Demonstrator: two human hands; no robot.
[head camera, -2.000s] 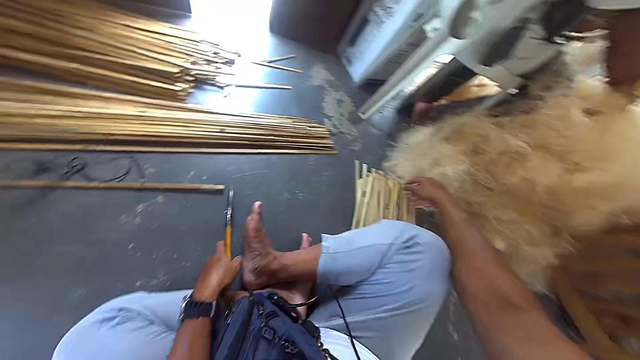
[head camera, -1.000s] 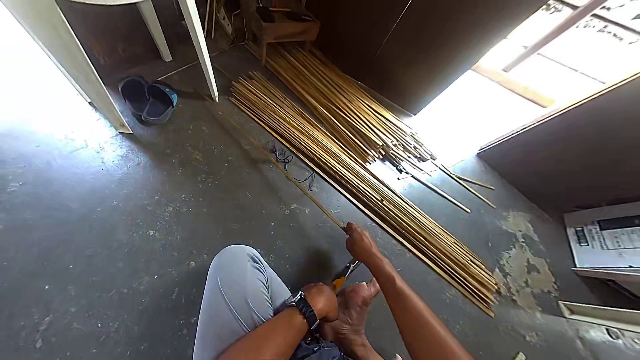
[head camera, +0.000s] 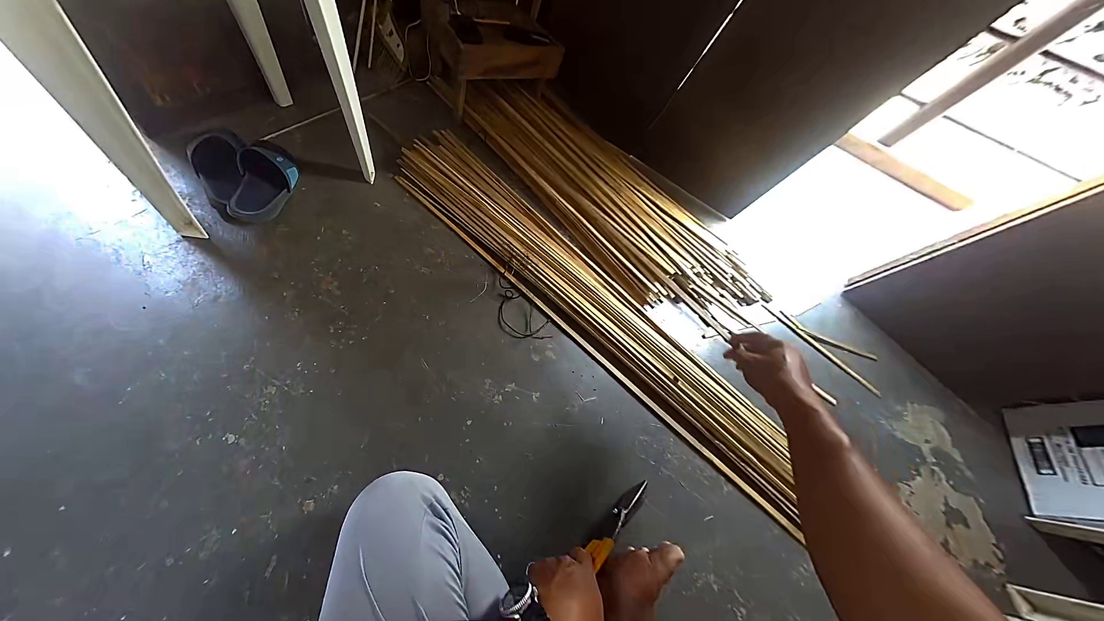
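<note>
My left hand (head camera: 565, 586) is closed around the orange handle of a cutting tool (head camera: 623, 511), likely shears, whose dark metal blades point up and to the right beside my bare foot (head camera: 640, 576). Over the near ends of the farther pile of thin bamboo strips (head camera: 595, 203), my right hand (head camera: 770, 366) has its fingers around the end of one strip. A second bundle of long strips (head camera: 604, 323) lies diagonally on the floor, between my foot and that pile. A dark thin cord (head camera: 517, 312) lies against its near edge.
A pair of dark slippers (head camera: 246, 177) lies beside pale furniture legs (head camera: 345, 90) at the upper left. A small wooden stool (head camera: 509, 60) stands over the far strip ends. Bright light enters through an opening at the right, near a white box (head camera: 1059, 457) with writing.
My right hand has moved from near my foot, where it held a strip, out to the farther pile. That single strip now lies along the near bundle's edge. The view has swung from the fibre heap.
</note>
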